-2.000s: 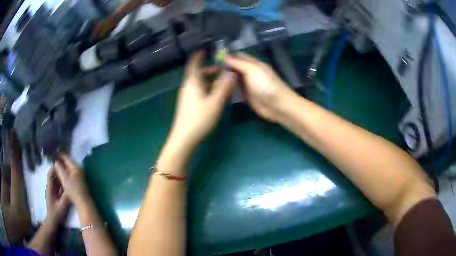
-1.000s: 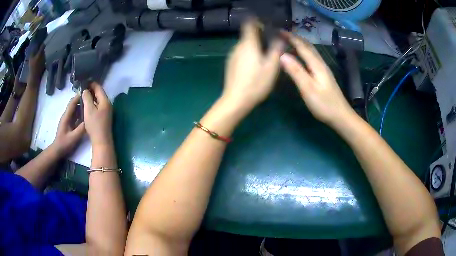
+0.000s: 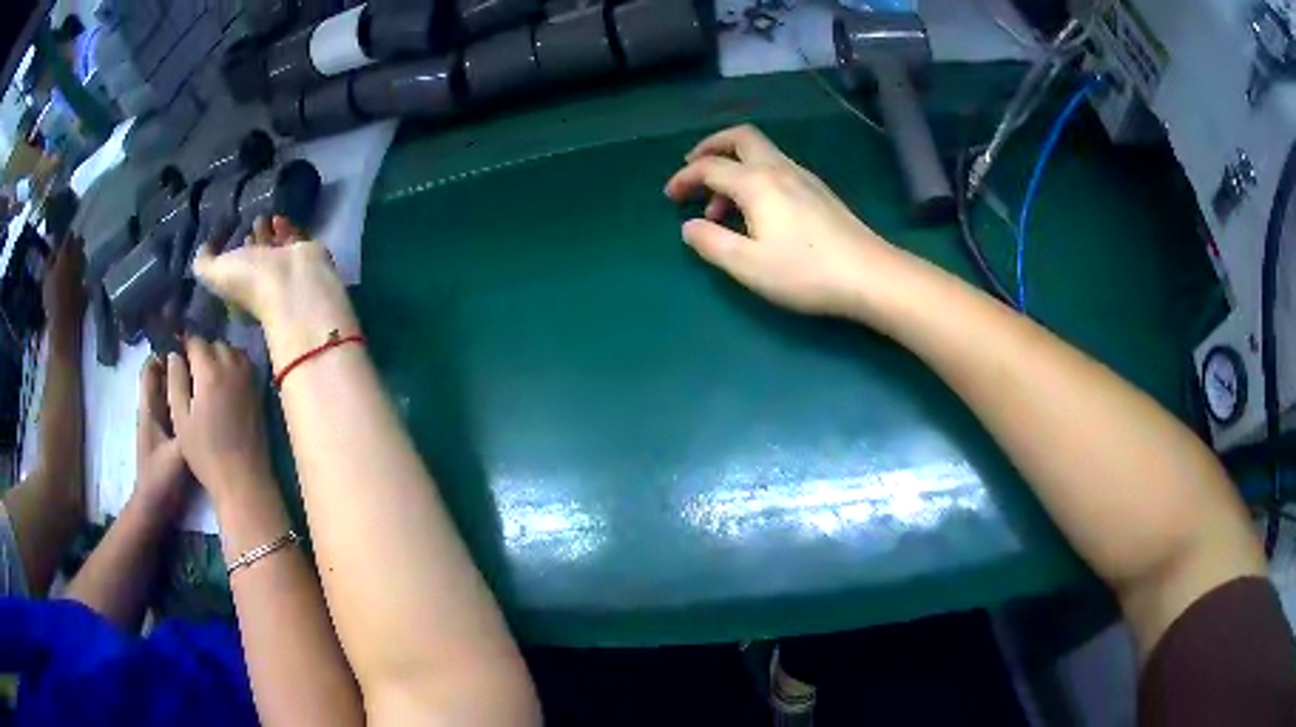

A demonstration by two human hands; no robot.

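My left hand [image 3: 277, 277], with a red string bracelet at the wrist, reaches to the far left among dark-grey blower units [image 3: 142, 277] on white sheeting. Its fingers are partly hidden against the units, so I cannot tell whether it grips one. My right hand [image 3: 775, 220] is over the green mat, fingers apart and slightly curled, holding nothing. A single grey unit [image 3: 910, 128] lies to the right of my right hand, head away from me and handle towards me.
Several grey units [image 3: 498, 71] lie in a row along the far edge, one with a white band. Another person's hands [image 3: 213, 412] are just below my left hand. At right are a blue tube [image 3: 1045, 185], black hose and a machine with a pressure gauge [image 3: 1222, 384].
My hands, together over the far side of the mat before, are now apart. My left hand has moved far left to the units; my right hand has opened and the dark item is gone from it.
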